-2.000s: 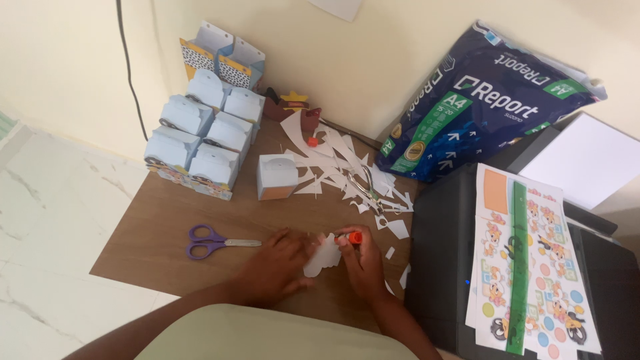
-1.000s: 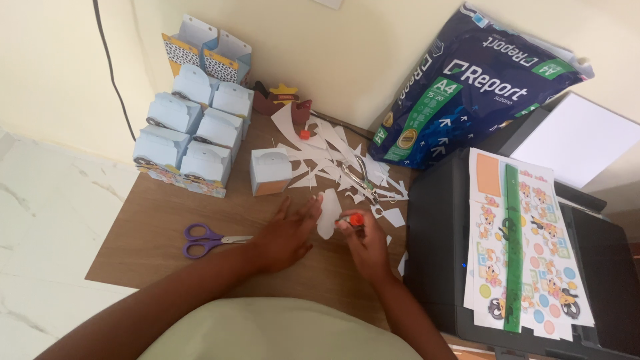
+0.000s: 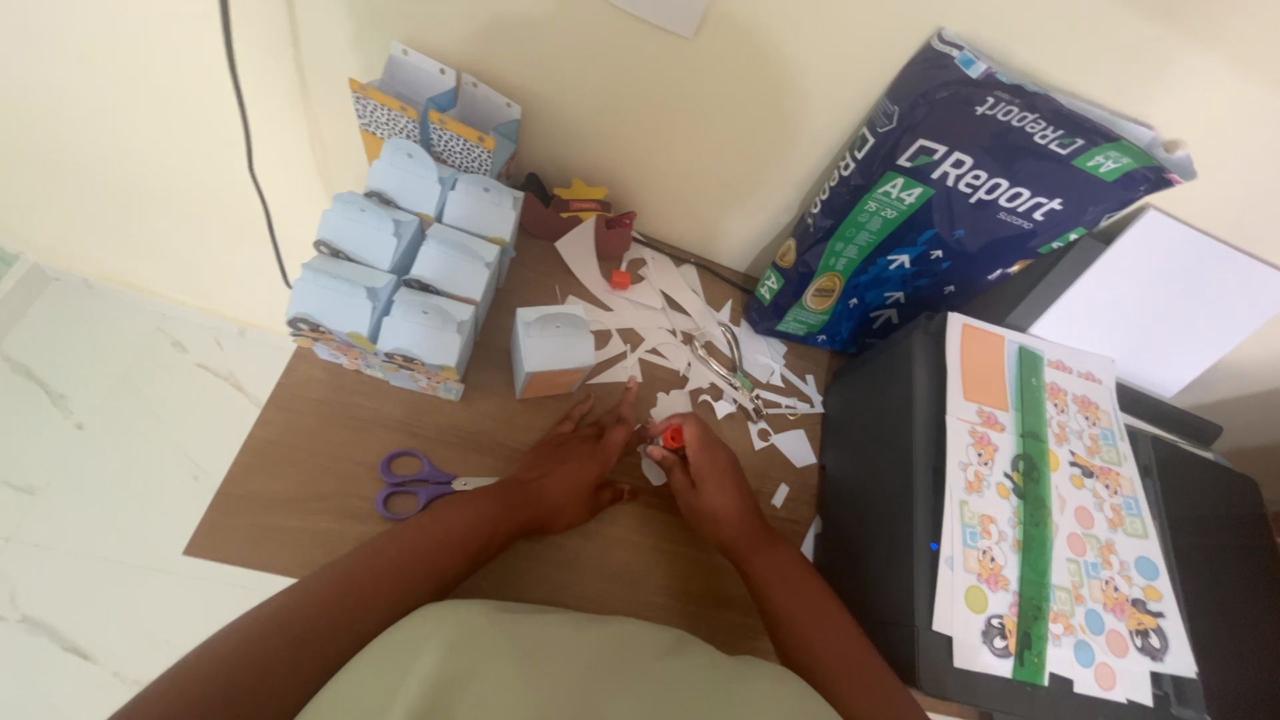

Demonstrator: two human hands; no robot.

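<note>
My right hand (image 3: 705,485) is closed on a small tube with a red end (image 3: 672,437), probably a glue stick, its tip over a white paper cutout (image 3: 653,468). Flat on the brown table, my left hand (image 3: 575,470) has its fingers spread beside the cutout, its fingertips near or on the paper's edge. Purple-handled scissors (image 3: 415,484) lie left of my left hand, their blades partly under the wrist. Behind the hands stands one light blue paper box (image 3: 553,345). White paper scraps (image 3: 690,300) are heaped to its right, with a red cap (image 3: 620,279) and a metal tool (image 3: 728,375) among them.
Stacked light blue boxes (image 3: 425,305) stand at the back left, with patterned paper bags (image 3: 465,140) behind. A black printer (image 3: 880,480) at right carries printed sheets (image 3: 1085,590) and a green ruler (image 3: 1028,520). A blue paper package (image 3: 960,200) leans on the wall. A cable (image 3: 240,120) hangs at left.
My right hand has moved the red-ended tube over the paper cutout, which is now more covered by the hands. The left hand stays beside it on the table.
</note>
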